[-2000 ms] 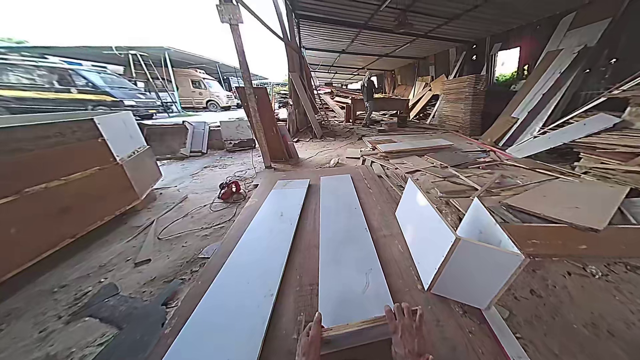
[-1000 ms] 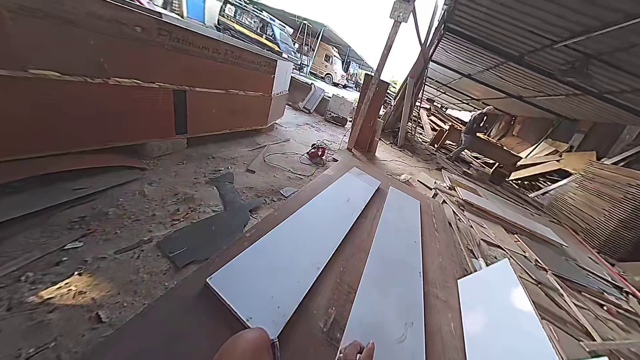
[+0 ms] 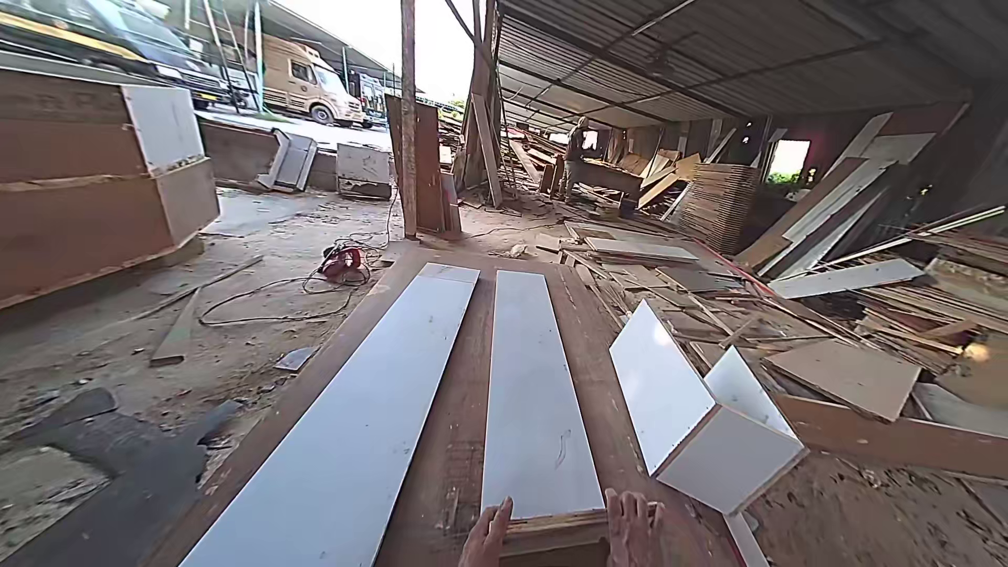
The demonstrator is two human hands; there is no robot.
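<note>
My left hand and my right hand grip the two near corners of a narrow white laminated board, whose near end shows raw wooden edges. It lies lengthwise on a brown wooden worktable. To its left lies a longer white laminated board, a gap between them. A white three-sided panel assembly stands at the table's right edge, close to my right hand.
A red corded power tool lies on the dirt floor at the left, its cable looped. Large brown cabinets stand far left. Wood offcuts cover the right side. A person stands in the background. A post rises beyond the table.
One second ago the view was tilted and turned left, with my left hand near the left board's near end. Now both hands are at the near end of the middle board.
</note>
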